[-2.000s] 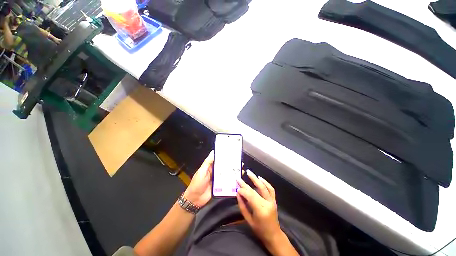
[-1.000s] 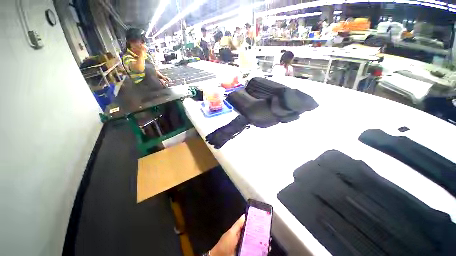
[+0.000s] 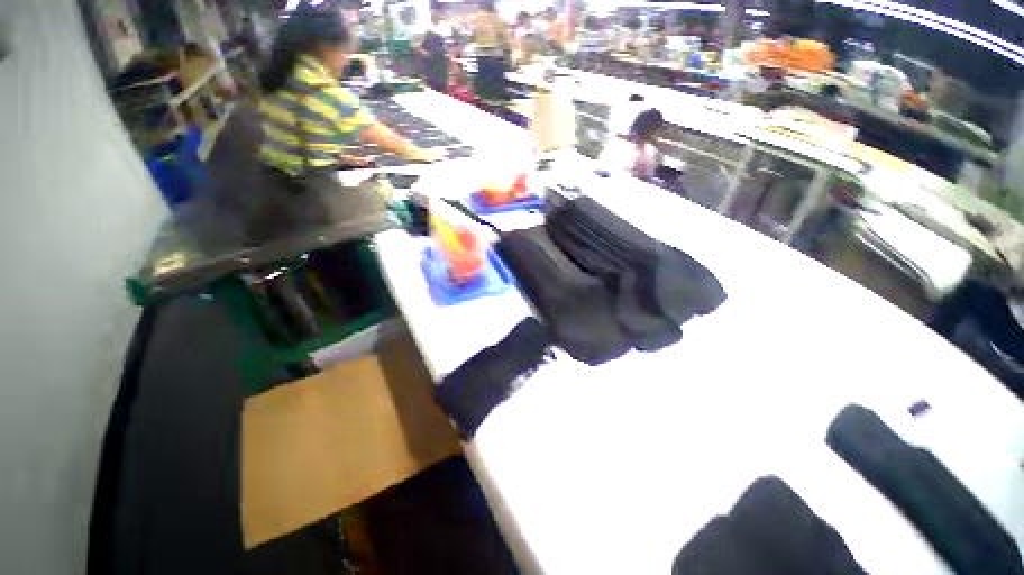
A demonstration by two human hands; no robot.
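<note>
Neither of my hands is in the picture, and no phone shows. Nearest in front of me, black cut panels (image 3: 769,534) lie on the white-topped table (image 3: 629,449), cut off by the bottom edge. A separate long black panel (image 3: 926,489) lies to their right, also cut off. Stacked black pieces (image 3: 612,275) lie farther up the table. A smaller flat dark piece (image 3: 491,374) lies at the table's left edge.
Blue trays (image 3: 466,281) with orange-red containers stand at the table's far left. A cardboard sheet (image 3: 337,444) is below the left edge. A person in a striped top (image 3: 309,118) stands at a green-framed table (image 3: 270,230). A small dark item (image 3: 920,409) lies on the right.
The view has lifted and shifted from the phone and panels. The phone and the hands holding it have left the picture. The person in stripes now leans forward with an arm stretched out.
</note>
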